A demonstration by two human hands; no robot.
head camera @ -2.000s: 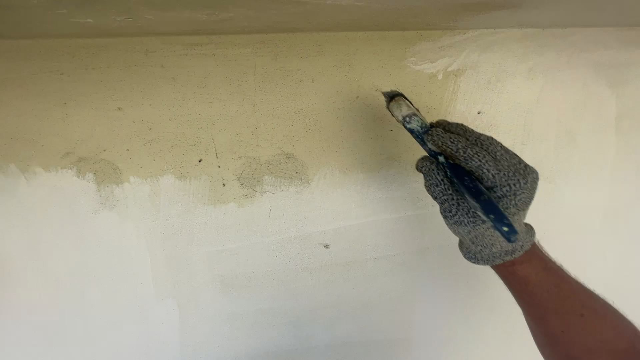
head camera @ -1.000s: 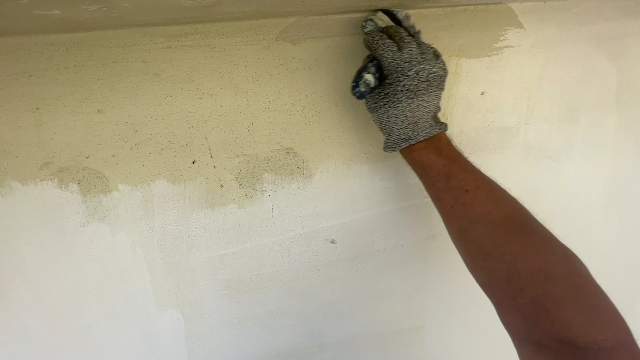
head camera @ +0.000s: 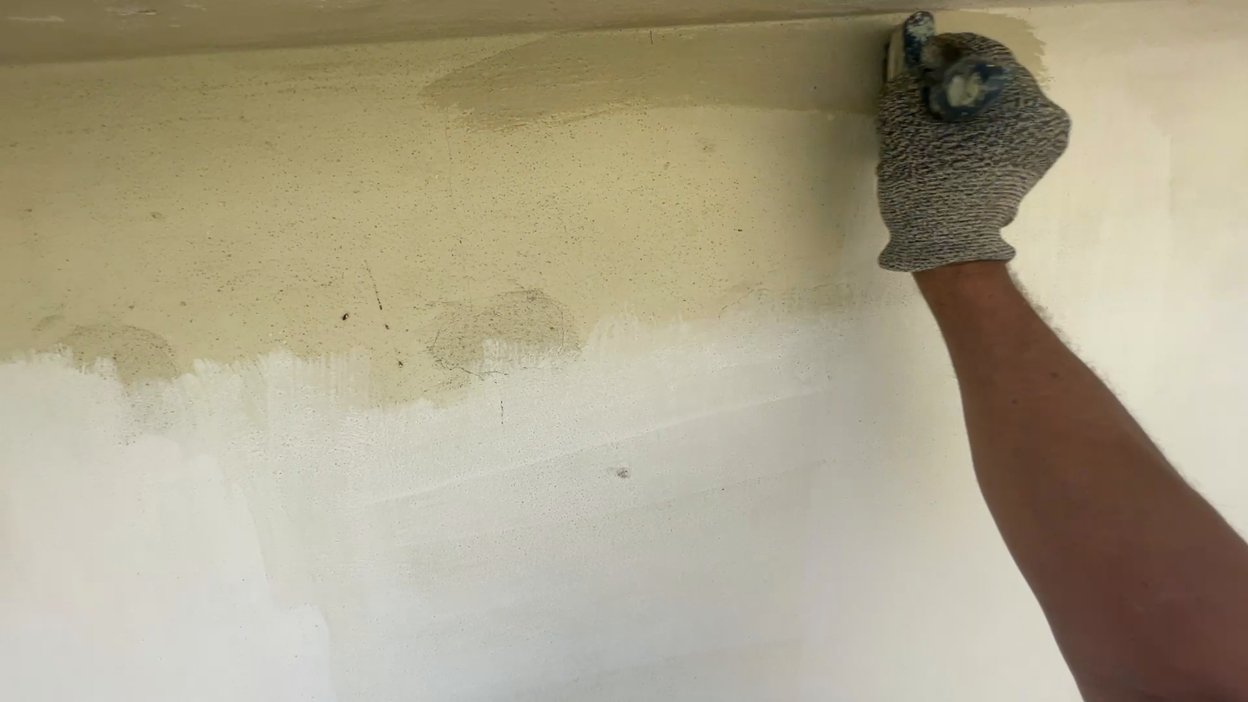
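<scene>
My right hand (head camera: 965,156), in a grey knit glove, is shut on a paintbrush (head camera: 960,90) near the top right of the view. The end of its dark blue, paint-stained handle points toward me. The brush head is at the wall's top edge, mostly hidden by the glove. A darker, wet-looking band (head camera: 634,73) runs along the top of the beige wall (head camera: 292,195), to the left of the glove, and a short piece shows to its right. Lower down, the wall has a white coat (head camera: 585,585) with a ragged upper edge. My left hand is not in view.
A beige overhanging surface (head camera: 292,24) meets the wall just above the glove. The wall bears two rough darker patches (head camera: 507,331), small dark specks and a small mark (head camera: 622,473) in the white area.
My right hand first rose with the brush to the wall's top edge, then moved right along it. The darker band there, not seen two seconds ago, now shows over a long stretch.
</scene>
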